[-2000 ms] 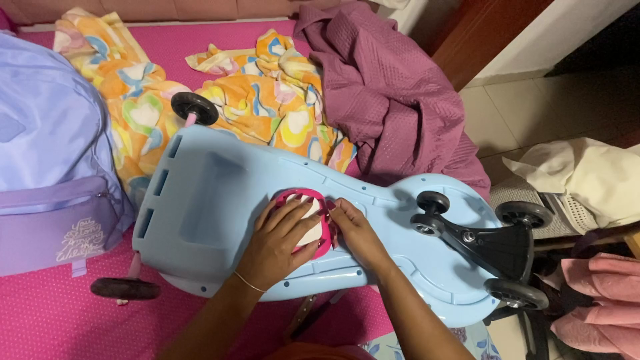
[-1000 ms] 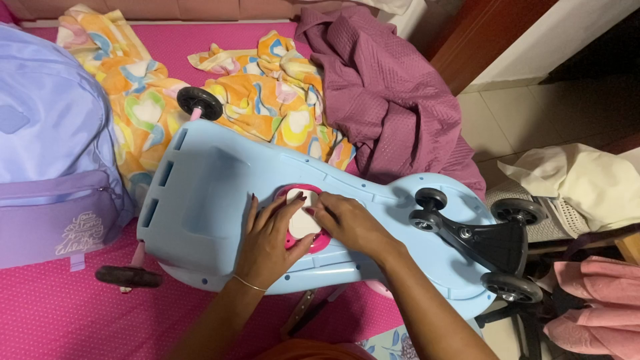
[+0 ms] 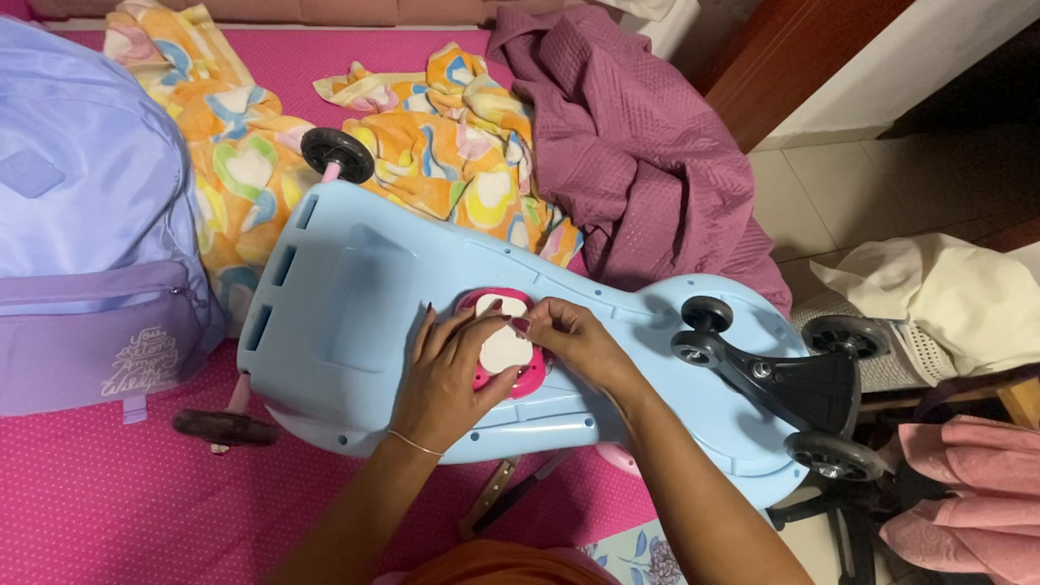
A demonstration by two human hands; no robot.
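A light blue plastic ride-on toy car (image 3: 552, 252) lies upside down across a bed, its black wheels showing at both ends. On its underside sits a pink plastic part with a white cover (image 3: 505, 349). My left hand (image 3: 459, 357) rests over the left side of that part, fingers spread, its fingertips touching the cover. My right hand (image 3: 573, 333) is at the part's right edge, thumb and fingers pinched together over the white cover; whether something small is between them cannot be seen. Both hands' fingertips meet near the cover's middle.
Two knives, one wooden-handled (image 3: 493, 487) and one black-handled (image 3: 512, 500), lie just below the toy. A lilac backpack (image 3: 81, 203) stands at left. A patterned orange blanket (image 3: 422, 154) and a purple quilt (image 3: 634, 154) lie behind. Black caster wheels (image 3: 764, 374) stick up at right.
My right hand's fingers have shifted over the white cover while my left hand has stayed on the pink part. The toy has hardly moved.
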